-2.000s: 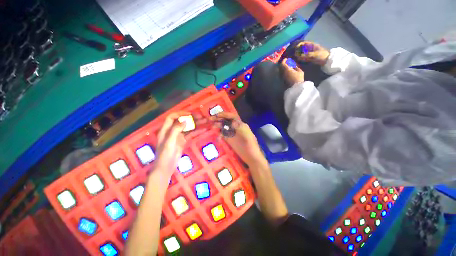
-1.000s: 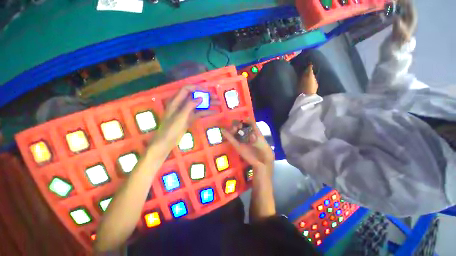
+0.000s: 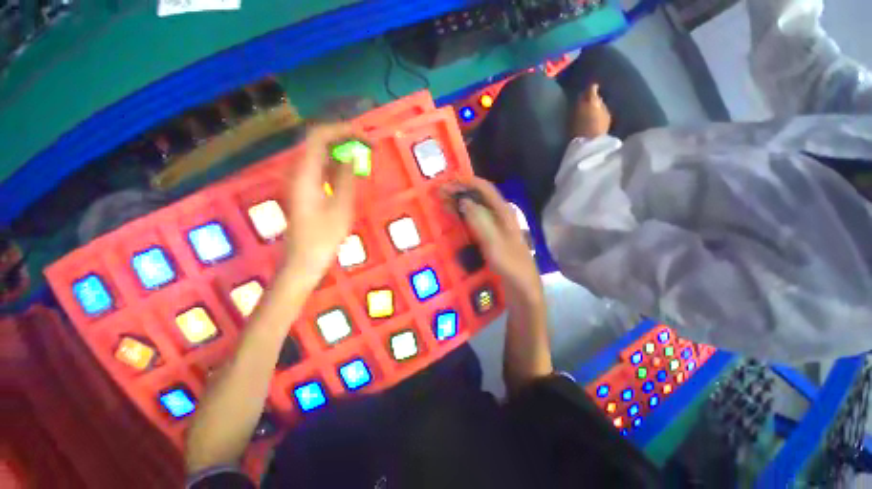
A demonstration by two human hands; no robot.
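Note:
A red-orange compartment tray [image 3: 378, 196] lies tilted on my lap, its square pockets holding smartwatches with screens glowing white, blue and yellow. My left hand [image 3: 320, 205] is over the tray's upper middle, its fingers on a smartwatch with a green glowing screen [image 3: 352, 157]. My right hand [image 3: 492, 229] is at the tray's right side, its fingers on a dark, unlit smartwatch [image 3: 469, 201]. Another dark unit [image 3: 470, 258] sits in the pocket below it. A pale-lit smartwatch [image 3: 429, 158] lies in the top right pocket.
Stacked red-orange trays [image 3: 48, 401] are at the lower left. The green bench [image 3: 105, 67] with its blue edge runs across the top left. A person in a pale smock [image 3: 669, 239] sits at the right. Another tray of lit round watches [image 3: 655, 377] is at the lower right.
The screens have changed colour; the one in my left hand went from blue to green. My right hand has lowered the dark unit to the right column. The other person's near hand stays on their lap.

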